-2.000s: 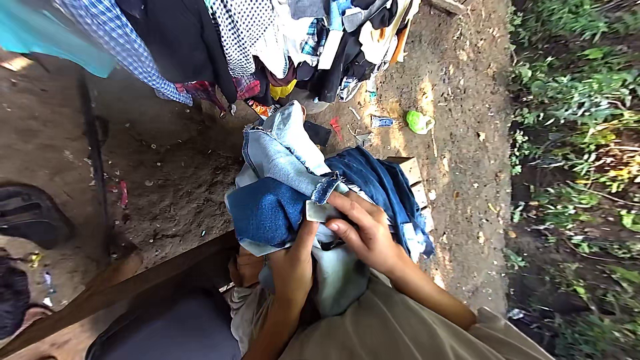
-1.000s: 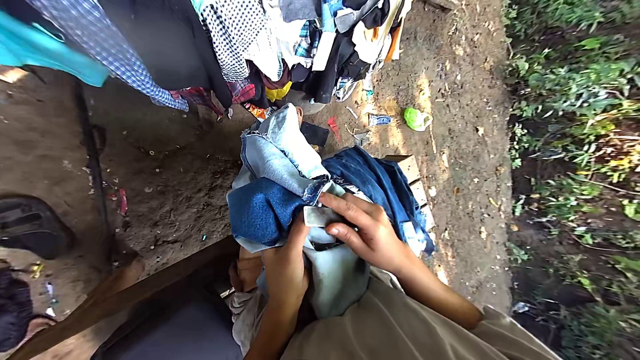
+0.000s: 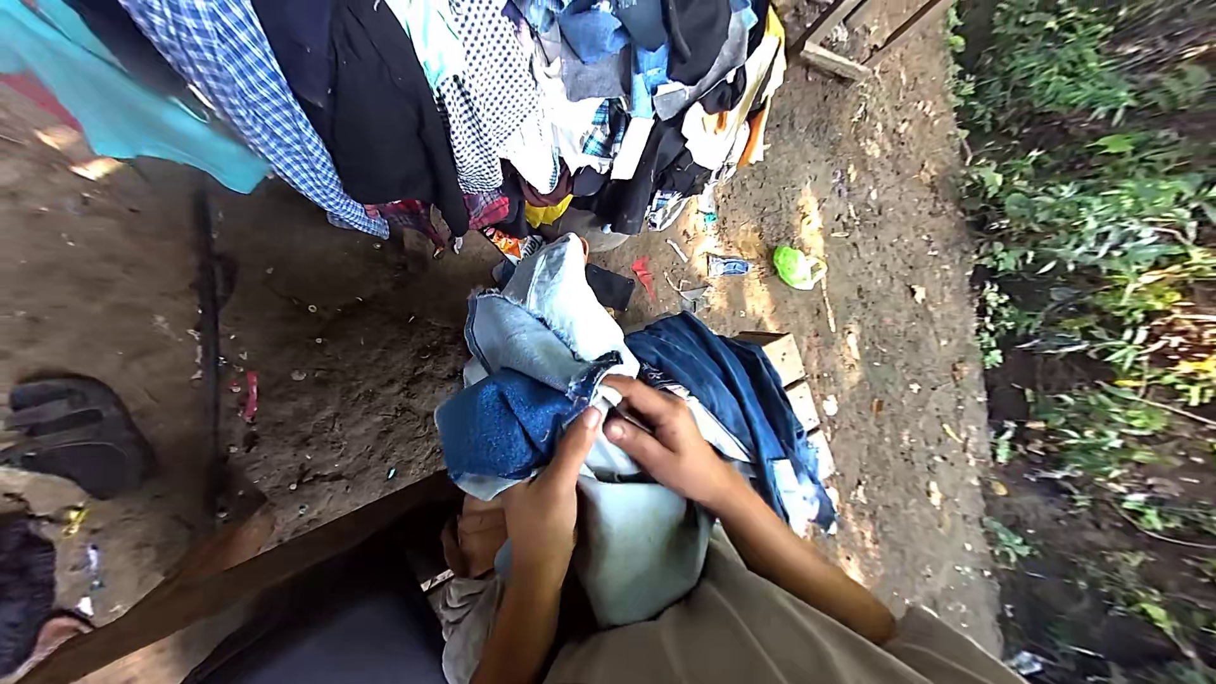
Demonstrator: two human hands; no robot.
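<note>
Bunched denim cloth, light blue with darker blue parts and frayed edges, lies over my lap. My left hand pinches its edge between thumb and fingers, beside a dark blue denim piece. My right hand grips the same edge from the right, its thumb and forefinger close to my left thumb. A small dark thing shows between the fingers of my right hand, too hidden to name. Pale denim hangs below both hands. Dark blue jeans lie just to the right.
Shirts and other clothes hang or lie heaped ahead. Beyond the jeans is a brown box-like object. A green plastic bag and scraps litter the dirt ground. A dark sandal is at left; plants grow along the right.
The fingers of both my hands have shifted a little on the denim edge and now sit closer together. The cloth stays over my lap.
</note>
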